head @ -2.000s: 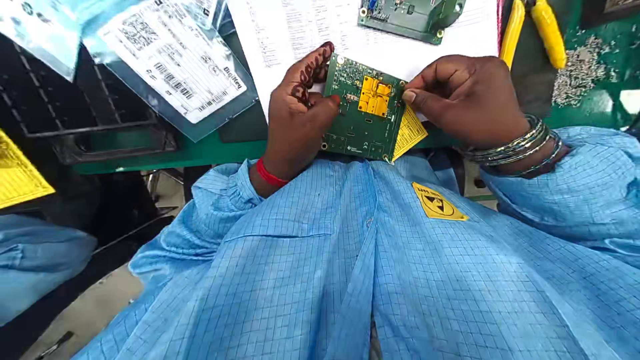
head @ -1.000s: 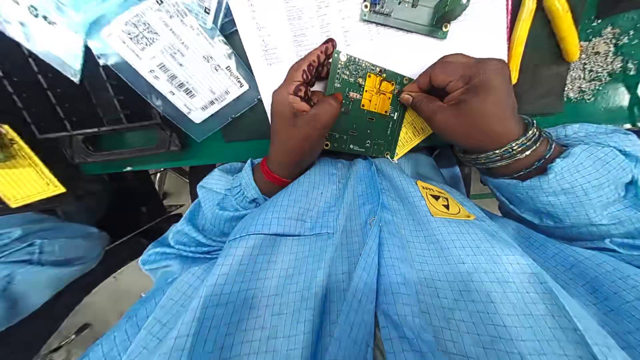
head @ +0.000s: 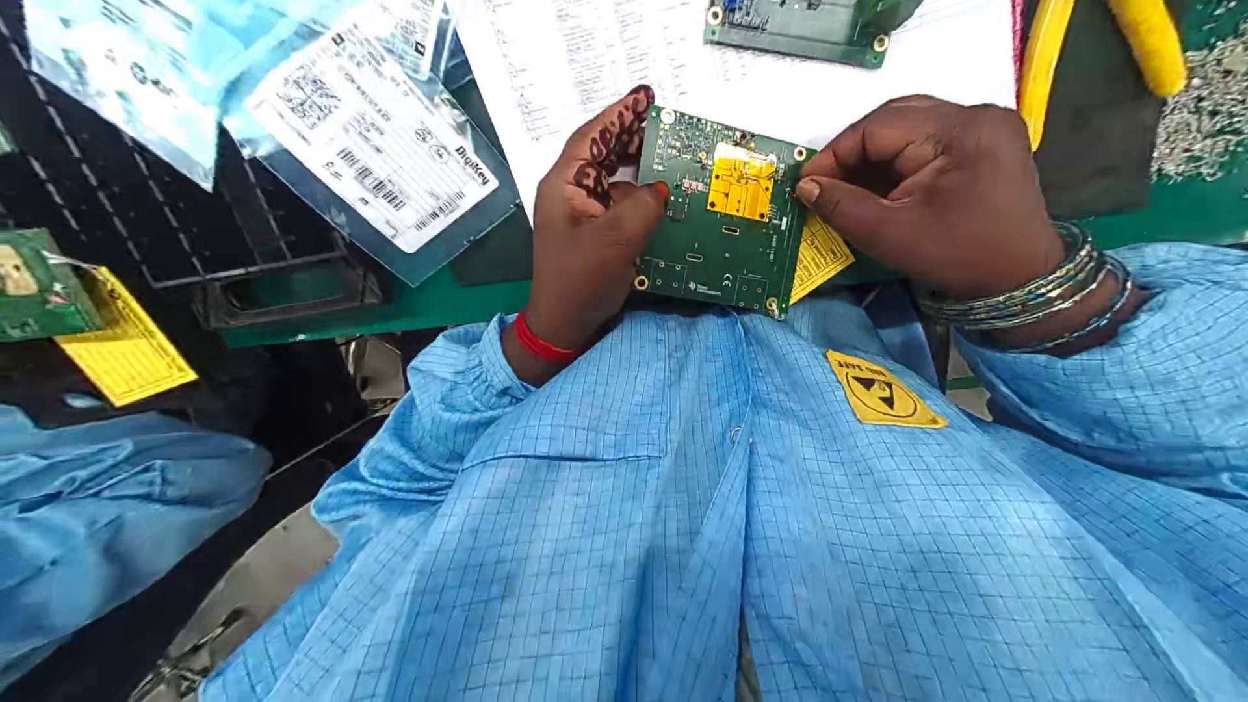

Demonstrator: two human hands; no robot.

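Observation:
My left hand (head: 600,219) grips the left edge of a green printed circuit board (head: 707,249), its thumb over the face and its decorated fingers at the edge. Yellow polyimide tape (head: 741,185) covers a patch in the board's upper middle, with a pale strip along its top. My right hand (head: 912,185) is at the board's upper right edge, thumb and forefinger pinched together there; whether something small is between them cannot be told. A yellow printed tag (head: 821,255) shows from under the board's right side.
Printed sheets (head: 585,58) lie behind the board, with another circuit board (head: 799,29) on them. To the left are labelled plastic bags (head: 390,146). Yellow-handled tool grips (head: 1048,68) and a heap of small metal pieces (head: 1204,117) lie right. A co-worker's blue sleeve (head: 107,517) is at far left.
A pale strip shows at the top of the yellow tape, where the earlier frames show none plainly. At far left, a green board with a yellow tag has come further into view.

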